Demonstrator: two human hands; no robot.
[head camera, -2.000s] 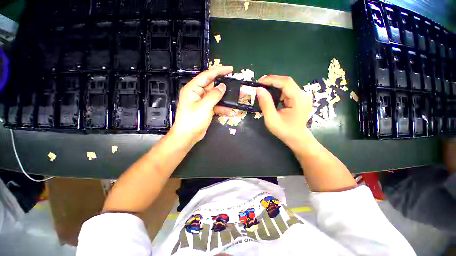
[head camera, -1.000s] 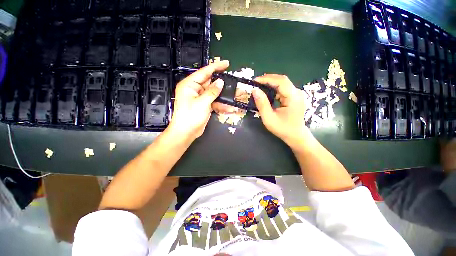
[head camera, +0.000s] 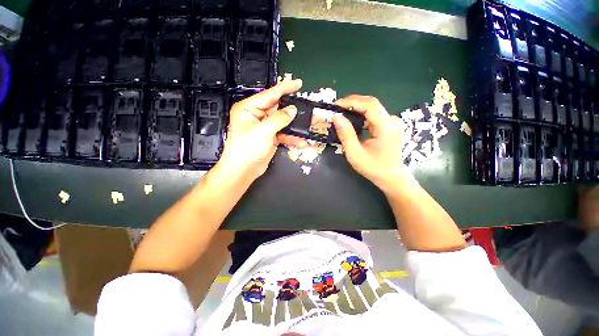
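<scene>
A black phone housing (head camera: 302, 121) is held level between my two hands above the bench, with a pale patch or opening near its middle. My left hand (head camera: 253, 131) grips its left end with thumb and fingers. My right hand (head camera: 374, 134) grips its right end, the thumb pressing on the housing beside the pale area. Whether a small piece is under the thumb cannot be told. A near pile of small pale pieces (head camera: 306, 155) lies under and behind the housing, partly hidden by it and my hands.
The left blister tray (head camera: 184, 129) holds housings in its pockets. The right blister tray (head camera: 487, 98) stands beyond the far pile of small pieces (head camera: 424, 134). Several scraps (head camera: 117, 197) lie near the front edge. A white cable (head camera: 20, 197) hangs at left. Another person's arm (head camera: 588, 205) shows at right.
The housing has moved slightly left and its tilt has changed a little. My right thumb has shifted slightly left along it. Both hands keep their hold.
</scene>
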